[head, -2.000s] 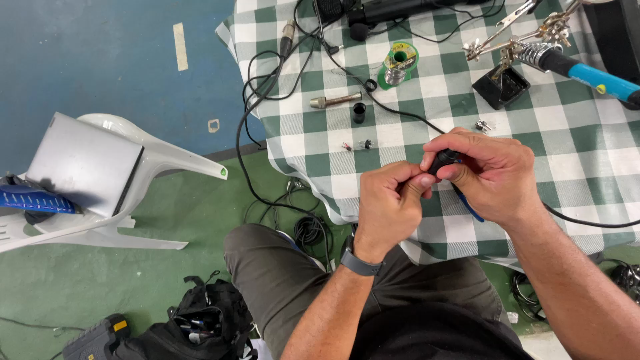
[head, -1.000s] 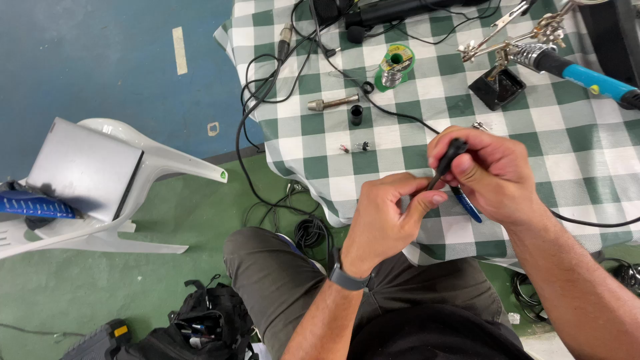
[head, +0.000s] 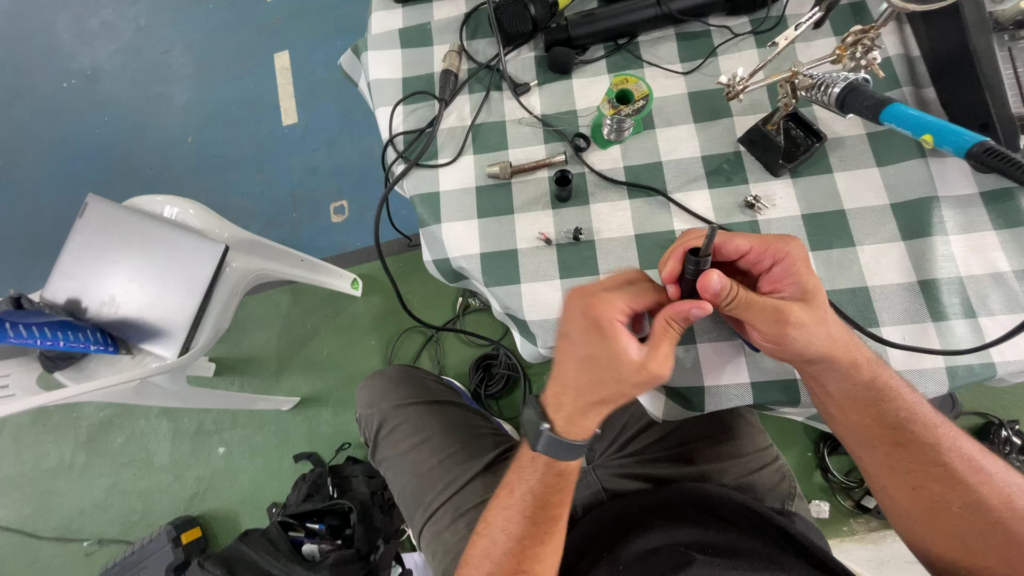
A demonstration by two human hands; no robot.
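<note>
My right hand (head: 760, 292) grips a black cylindrical connector shell (head: 694, 272) above the near part of the table; a thin grey metal piece sticks up out of its top. My left hand (head: 616, 336), slightly blurred, touches the shell's lower end with thumb and fingers; whether it grips anything is hard to see. Something blue shows beneath my right hand. Beyond the hands lie a small metal connector insert (head: 754, 203), another small insert (head: 575, 234), a black sleeve (head: 562, 185), a metal connector barrel (head: 526, 166) and a black ring (head: 580, 142).
A green solder spool (head: 622, 112) stands on the checkered tablecloth (head: 480, 216). A blue-handled soldering iron (head: 932, 128) rests in a coil holder with helping-hand clips at right. Black microphones (head: 632, 24) lie at the far edge. A black cable (head: 640, 186) crosses the table. A plastic chair (head: 264, 248) holds a laptop.
The black shell has turned in my right hand, so its end with the grey piece now points up and away. My left hand has shifted around its lower end.
</note>
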